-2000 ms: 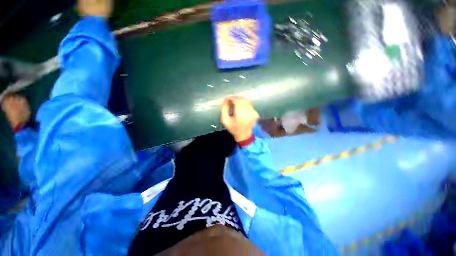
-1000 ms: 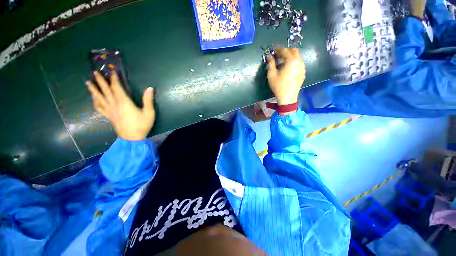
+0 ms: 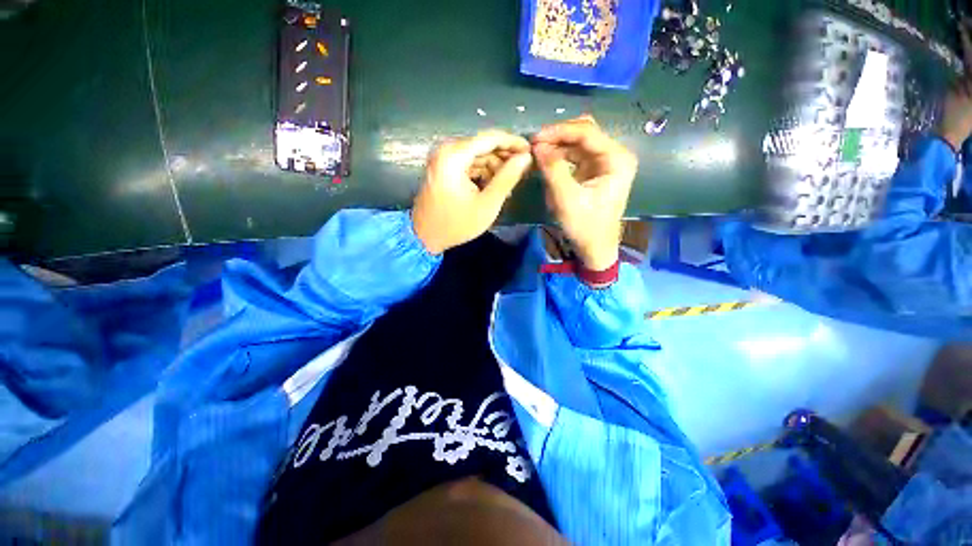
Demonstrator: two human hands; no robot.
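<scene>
My left hand and my right hand meet fingertip to fingertip above the bench's front part. A tiny dark component shows between their pinched fingertips, mostly hidden by them. A black phone housing lies flat on the green bench to the left, untouched, with orange and white marks on its back and a silvery circuit board at its near end. The loose pile of dark and silvery components lies to the right of the blue parts bin, which holds tiny orange and white bits.
White flecks lie on the green bench in front of the bin. A silvery blister tray with a white and green label stands at right. Another person's hand and blue sleeves are at the right edge. A blue sleeve also shows at left.
My left hand has left the phone housing and moved right. My right hand has come back from the loose components towards it, and their fingertips now meet. The camera view has shifted.
</scene>
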